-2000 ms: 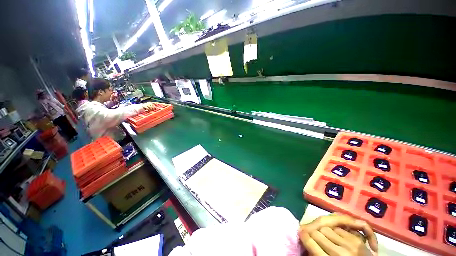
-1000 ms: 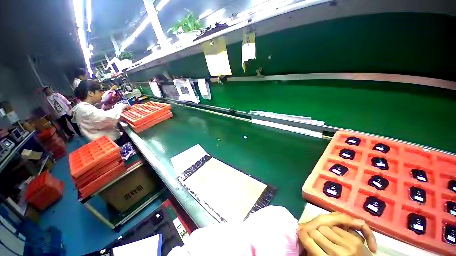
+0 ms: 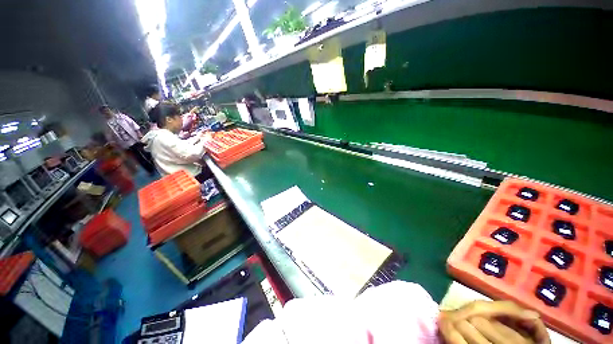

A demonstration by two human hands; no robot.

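Note:
My left hand [image 3: 487,324], in a white and pink sleeve, rests at the bottom right, its fingers bent, cut off by the lower edge. No unit shows in it. My right hand cannot be told apart; it may lie against the left or be hidden. Just beyond is an orange-red compartment tray [image 3: 464,254]. Small black watch-like units, such as this one [image 3: 493,263], sit in its pockets with white marks up. Some pockets are empty. The tray runs out of the right edge. A cream work sheet [image 3: 459,294] lies under its near edge.
A framed beige sheet [image 3: 336,245] lies left on the green bench [image 3: 336,176]. Stacked orange trays stand on a cart [image 3: 171,201] and on the far bench [image 3: 232,144], where a person in white sits. Papers [image 3: 328,72] hang from the shelf. A black case with white sheets is below left.
The view has turned left, so the bench, tray and hand appear further right. My hand keeps much the same bent pose beside the tray. The units visible in both views look unmoved.

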